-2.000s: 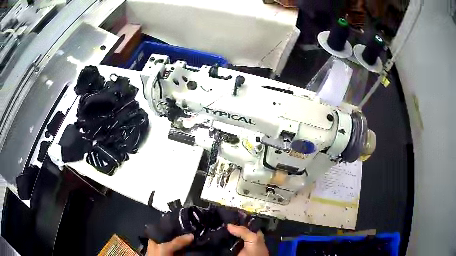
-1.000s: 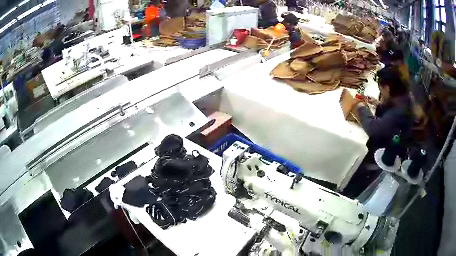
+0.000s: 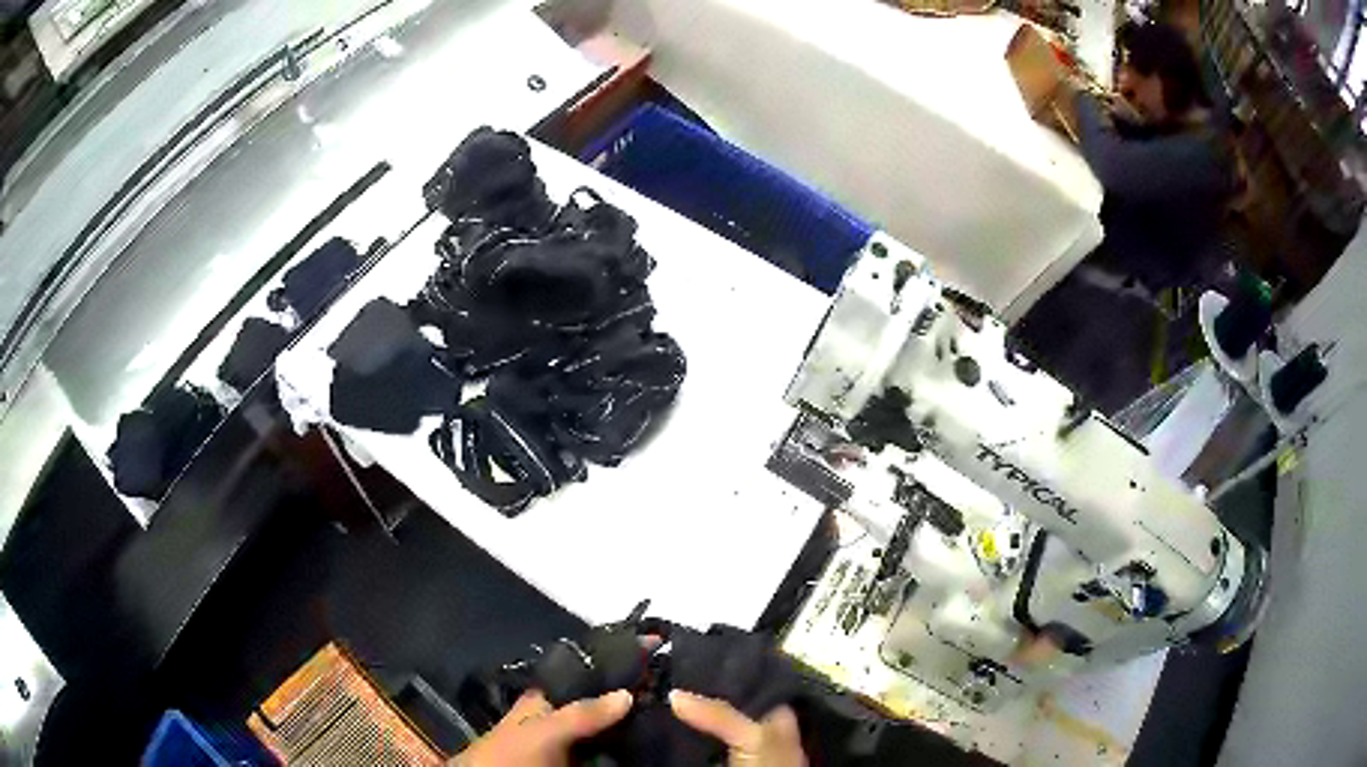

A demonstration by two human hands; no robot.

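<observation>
A bundle of black pieces (image 3: 660,674) is held low in front of me, at the bottom of the view. My left hand (image 3: 547,731) grips its left side with the thumb on top. My right hand (image 3: 738,731) grips its right side, also thumb on top. The fingers beneath are hidden by the pieces or cut off by the edge. A heap of black pieces with pale edge lines (image 3: 555,300) lies on the white worktable (image 3: 717,405). A plainer black piece (image 3: 387,367) lies at the heap's left edge.
The white sewing machine (image 3: 1034,480) stands right of the worktable. Behind are a blue crate (image 3: 735,188) and a white table with a seated person (image 3: 1154,180). Black pieces (image 3: 162,438) lie on the metal shelf (image 3: 113,360) at left. An orange slatted item (image 3: 352,712) is at lower left.
The view swung up across the room, then back down, now further left than at first. My hands left the view and are back in it, still holding black pieces.
</observation>
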